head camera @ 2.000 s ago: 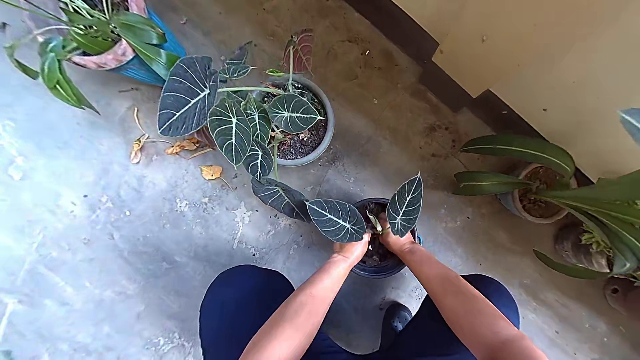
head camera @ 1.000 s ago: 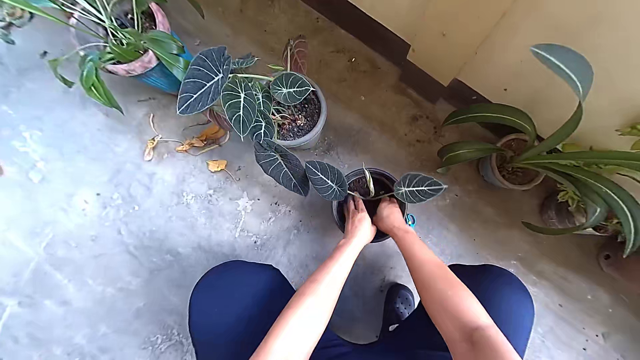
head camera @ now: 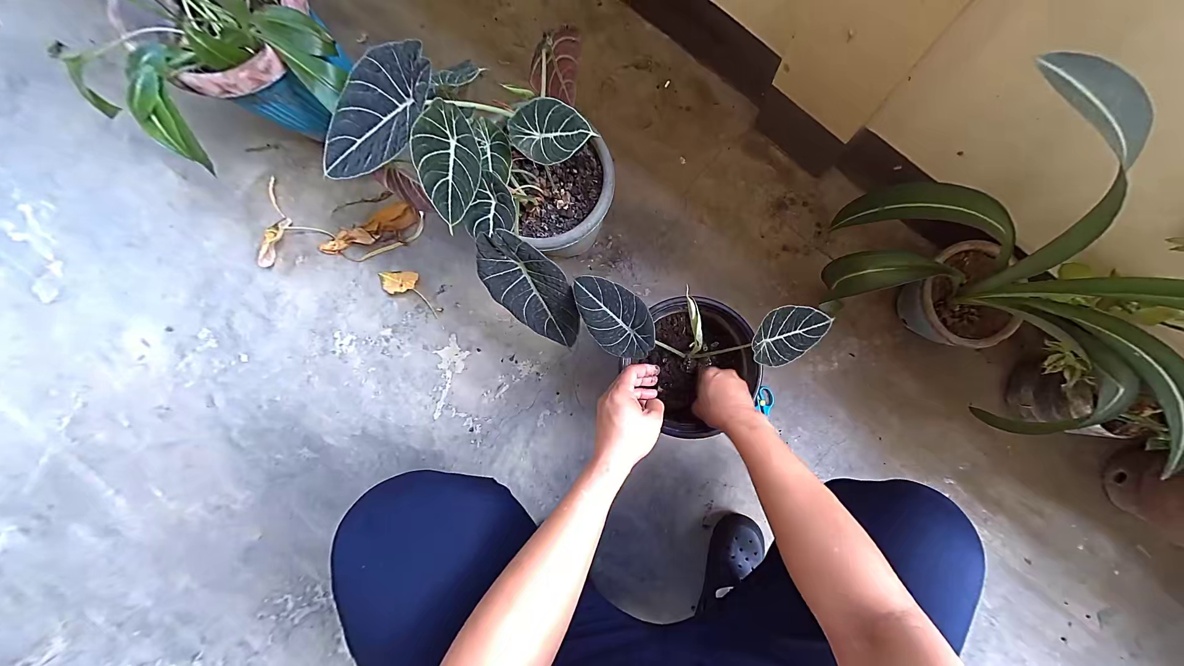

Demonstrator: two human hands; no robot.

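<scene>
A small alocasia plant point(head camera: 696, 326) with dark, white-veined leaves stands in a dark round pot point(head camera: 747, 333) of soil point(head camera: 673, 384) between my knees. My left hand point(head camera: 631, 414) is at the pot's left rim, its fingers slightly curled and apart, with nothing seen in them. Inside the pot, close to the stem base, my right hand point(head camera: 723, 398) reaches down to the soil; its fingertips are hidden. Blue-handled scissors point(head camera: 764, 400) show at the pot's right side. A larger alocasia point(head camera: 447, 159) in a grey pot point(head camera: 592, 227) is just behind, to the left.
Dried yellow leaves point(head camera: 384, 225) lie on the concrete floor point(head camera: 231, 388) at left. A blue pot point(head camera: 294, 100) with a green plant is at the upper left. Potted long-leaved plants point(head camera: 962, 319) line the wall point(head camera: 999, 102) at right. A black clog point(head camera: 735, 552) is below the pot.
Both hands were in the pot on the soil a second ago; my left hand has since drawn back to the left rim. Two seconds ago they were around the base of the small plant.
</scene>
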